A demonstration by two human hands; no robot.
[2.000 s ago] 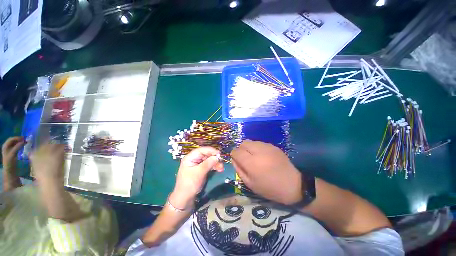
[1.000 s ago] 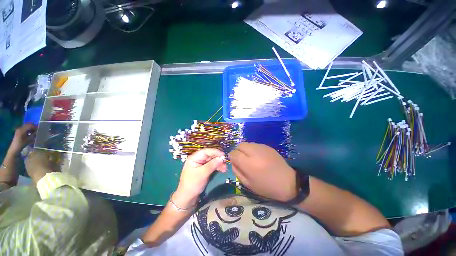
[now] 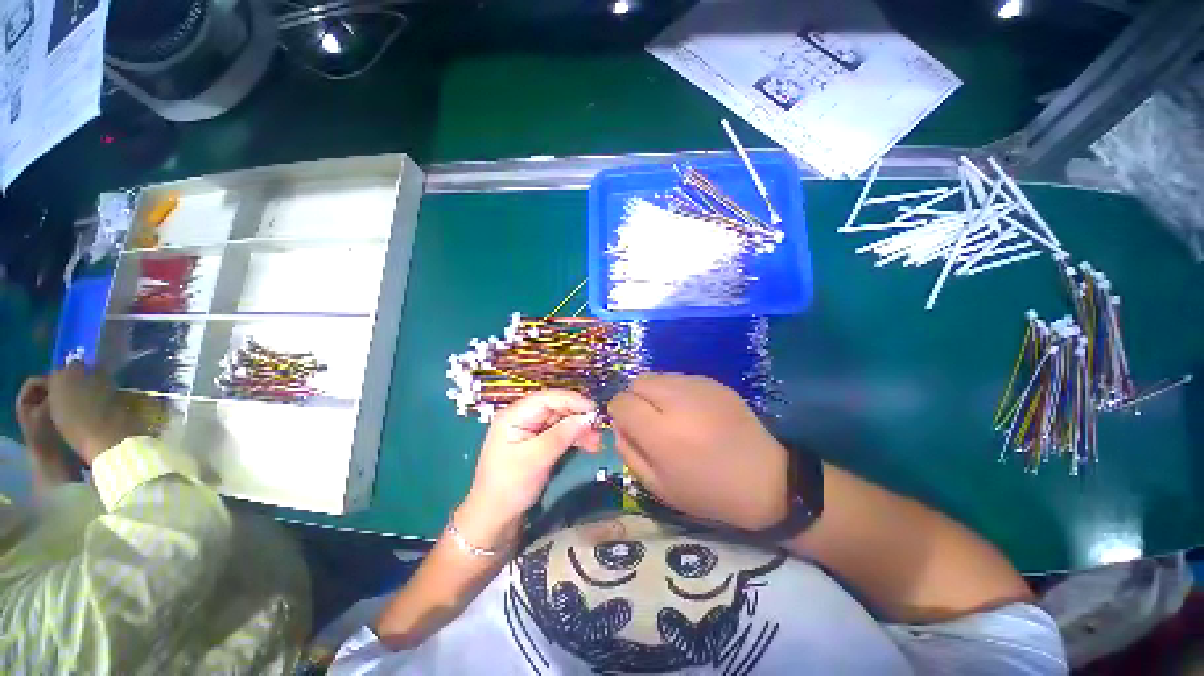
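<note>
My left hand (image 3: 528,456) pinches a tiny white connector housing (image 3: 593,417) between thumb and fingertips. My right hand (image 3: 693,449) has its fingertips closed right beside it; what they pinch is too small and hidden to tell surely. A heap of red-yellow wire harnesses (image 3: 548,359) with white ends facing left lies just beyond my hands. A pile of dark-blue leads (image 3: 693,359) lies beyond my right hand, partly covered by it. The blue tray (image 3: 799,264) behind holds dense white parts (image 3: 673,258) and a few multicolour wires.
A divided off-white tray (image 3: 386,291) stands at left; a neighbour's hands (image 3: 73,409) work beside it. White tubes (image 3: 944,231) and multicolour harnesses (image 3: 1063,383) lie at right. A printed sheet (image 3: 819,79) lies behind the blue tray. A crumpled clear bag (image 3: 1162,165) is upper right.
My hands stay almost in the same place, fingertips together. The neighbour's hands have moved at the left edge of the divided tray.
</note>
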